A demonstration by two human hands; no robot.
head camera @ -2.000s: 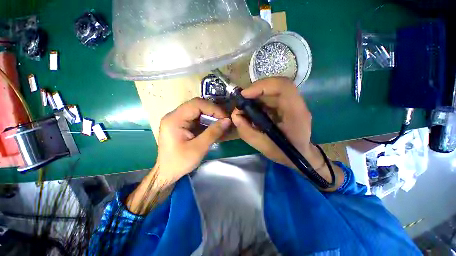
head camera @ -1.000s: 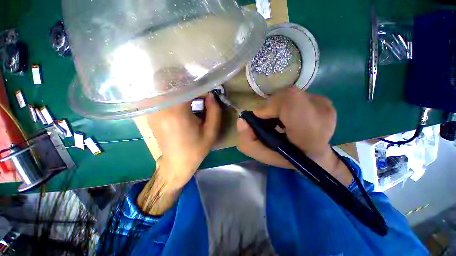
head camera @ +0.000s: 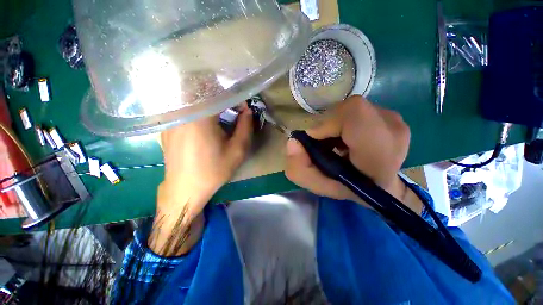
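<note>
My right hand (head camera: 357, 149) holds a black soldering iron (head camera: 381, 202) like a pen. Its metal tip points up-left to a small watch housing (head camera: 257, 108) at the lower rim of the clear hood. My left hand (head camera: 205, 155) is closed around a small white battery (head camera: 228, 115) and touches the left side of the housing. The left fingertips are partly behind the hood rim, and how they grip is partly hidden. The contact between tip and housing is too small to tell. The tan board (head camera: 271, 152) lies underneath.
The clear fume hood (head camera: 196, 59) covers the upper left. A round white tip cleaner pot (head camera: 363, 71) stands right of it. Several batteries (head camera: 94, 167) and a solder spool (head camera: 30, 199) are at left. Tweezers (head camera: 440, 74), a clear bag (head camera: 467, 50) and a blue soldering station (head camera: 518, 71) are at right.
The view has shifted, and the hood now appears further left and lower. Both hands have moved to the hood's rim with the battery and iron tip at the housing. The iron stays in my right hand.
</note>
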